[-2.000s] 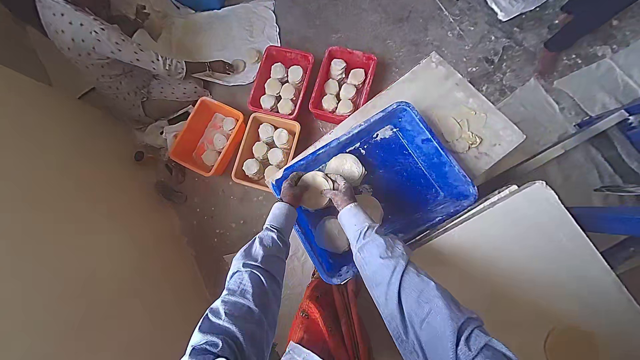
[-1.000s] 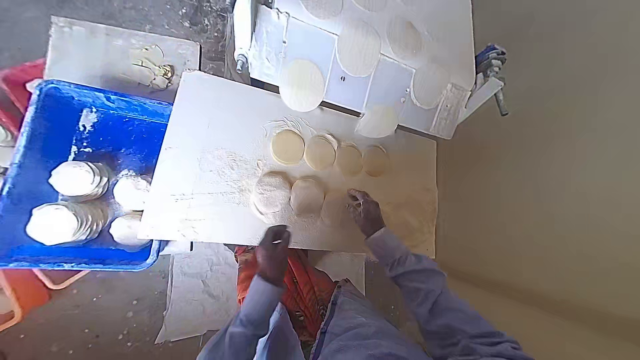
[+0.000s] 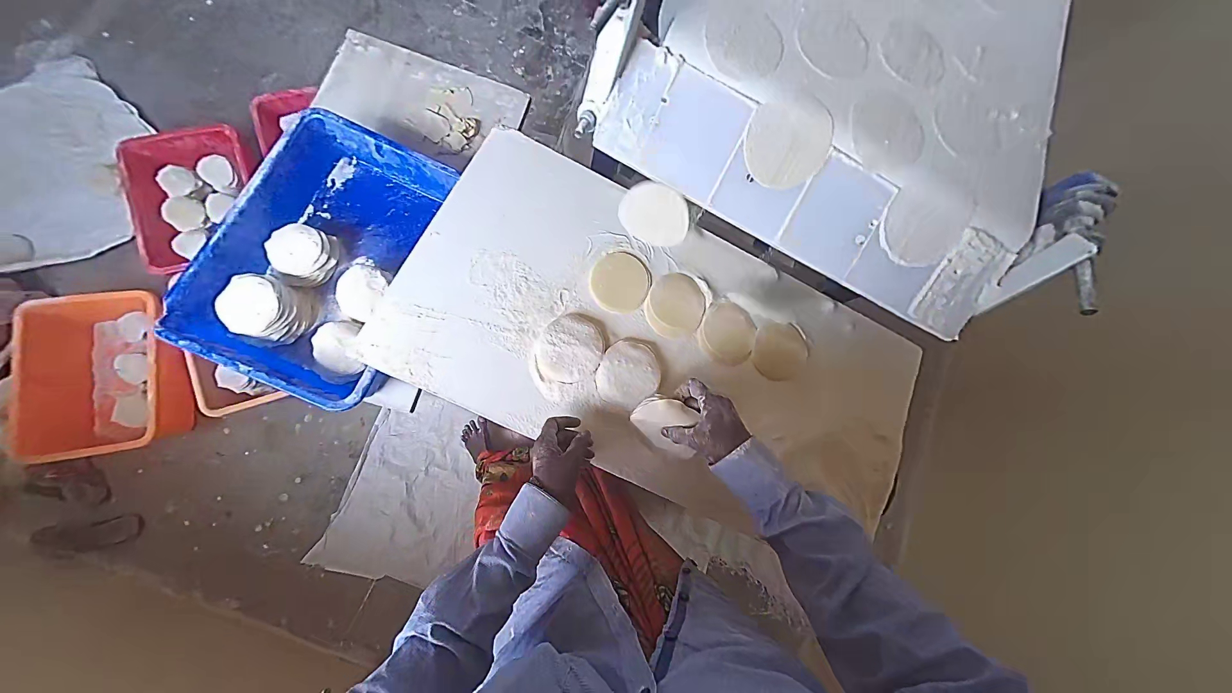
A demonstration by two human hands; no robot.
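My right hand (image 3: 710, 423) grips the edge of a stack of round dough discs (image 3: 662, 423) near the front edge of a floured white board (image 3: 462, 289). My left hand (image 3: 562, 456) hovers by the same edge, fingers bent, with nothing visible in it. Left of the held stack lie two floured disc stacks (image 3: 628, 372), (image 3: 570, 348). Behind them several yellower discs (image 3: 619, 281) form a slanting row. A paler disc (image 3: 654, 214) lies at the board's back edge, beside a machine's belt (image 3: 885, 87) that carries several thin discs (image 3: 788, 142).
A blue plastic tray (image 3: 385, 154) with several disc stacks (image 3: 255, 306) adjoins the board's left side. Red (image 3: 144, 231) and orange (image 3: 82, 452) crates with dough discs stand beyond it. A metal arm with a knob (image 3: 1035, 274) juts from the machine's right side.
Two seconds ago both hands held a disc stack over the blue tray; now they are at the board. Since one second ago, my right hand has taken hold of the rightmost front stack. The view has swung.
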